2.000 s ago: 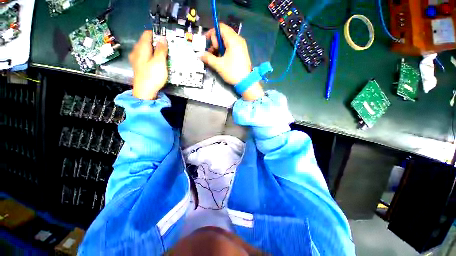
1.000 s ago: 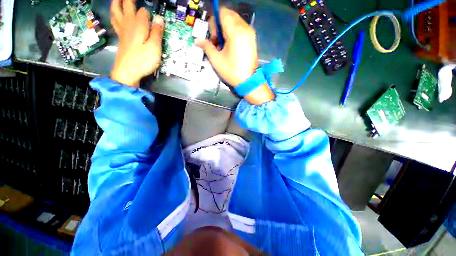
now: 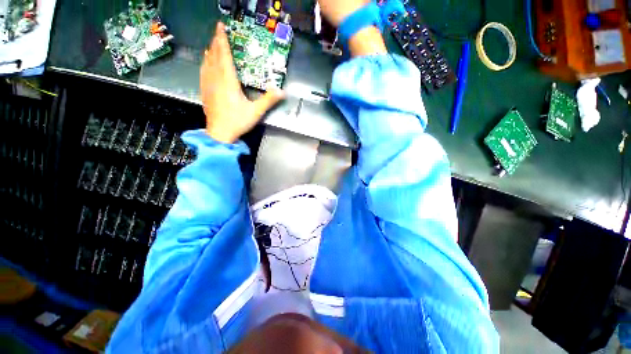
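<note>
A green circuit board (image 3: 257, 54) with silver and coloured connectors lies on the bench in front of me. My left hand (image 3: 232, 93) is at its left and near edges, thumb spread toward its near right corner, fingers along its left side. It touches or nearly touches the board; I cannot tell whether it grips it. My right hand (image 3: 340, 8) is at the top edge, beyond the board's right side, and its fingers are cut off by the picture's edge. A blue wrist strap (image 3: 358, 21) is on the right wrist.
A black remote control (image 3: 420, 50), a blue pen (image 3: 460, 86) and a yellow tape roll (image 3: 496, 45) lie to the right. Two green boards (image 3: 510, 141) and an orange box (image 3: 588, 34) are farther right. Another board (image 3: 136, 40) lies left. Black racks (image 3: 124, 180) stand below left.
My right hand has left the board and moved up to the picture's top edge. My left hand has opened its thumb along the board's near side. The blue cord no longer loops across the remote.
</note>
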